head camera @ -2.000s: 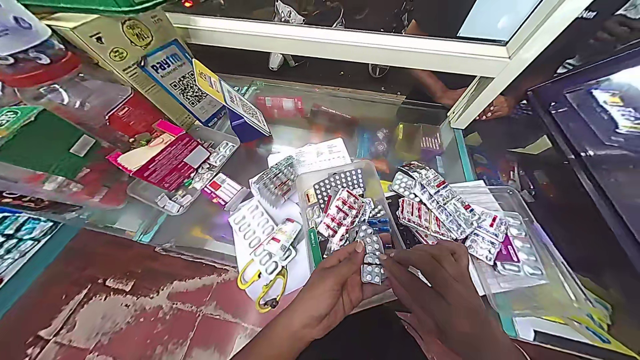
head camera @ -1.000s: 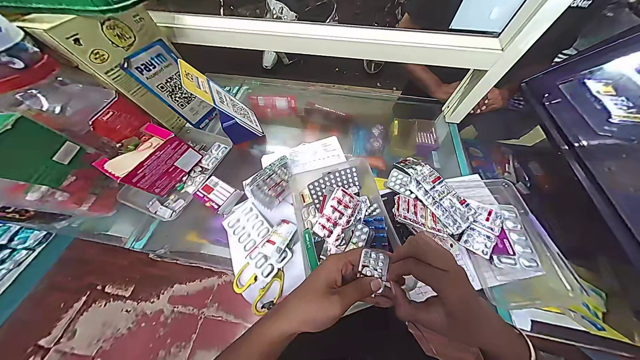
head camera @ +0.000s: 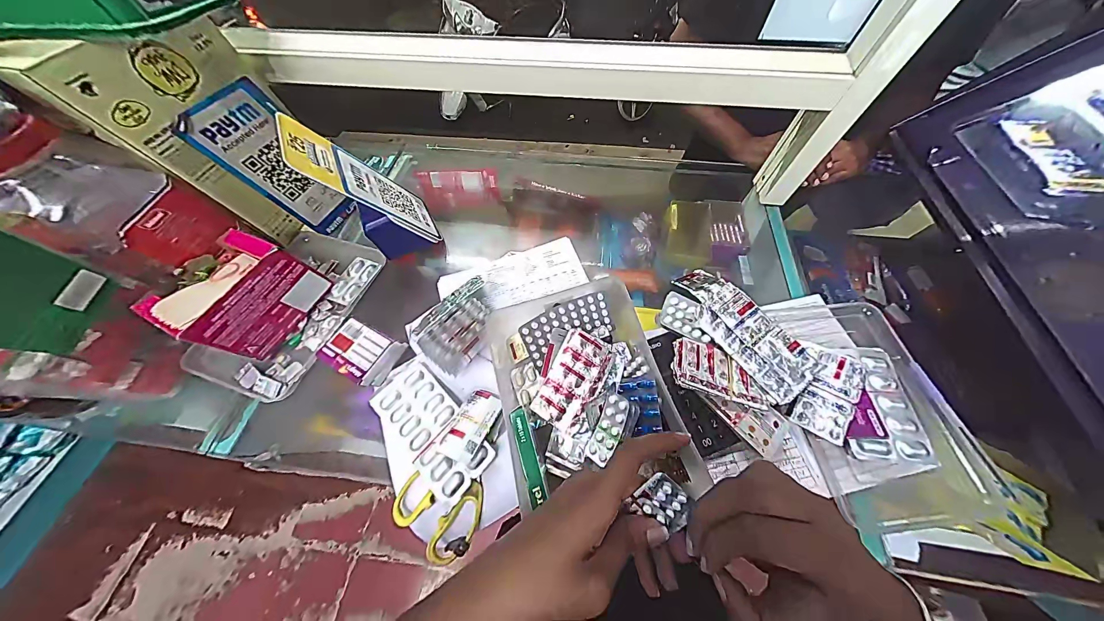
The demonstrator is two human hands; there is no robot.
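A small silver blister pack of round tablets (head camera: 661,503) is held in my left hand (head camera: 573,530), between thumb and fingers. My right hand (head camera: 780,539) is right beside it, fingers curled; whether it grips the pack's edge or something else cannot be told. Just beyond my hands a clear plastic tray (head camera: 509,371) holds several blister packs, among them a red-and-silver strip (head camera: 571,377) and blue capsules (head camera: 642,405). Silver strips (head camera: 759,345) are heaped to the right, partly over a black calculator (head camera: 703,423). White-and-silver blister packs (head camera: 416,405) lie on paper at the left.
Yellow-handled scissors (head camera: 438,522) lie near the counter's front edge. Another plastic tray (head camera: 940,483) is at the right, beside a dark screen (head camera: 1026,216). A maroon box (head camera: 259,302) and payment-code stands (head camera: 259,155) are at the left. Beyond the white frame (head camera: 552,65), another person's hands (head camera: 841,162) rest.
My hands have drawn back from the tray's contents toward the counter's front edge, with the small blister pack still in my left hand. It is now tilted differently.
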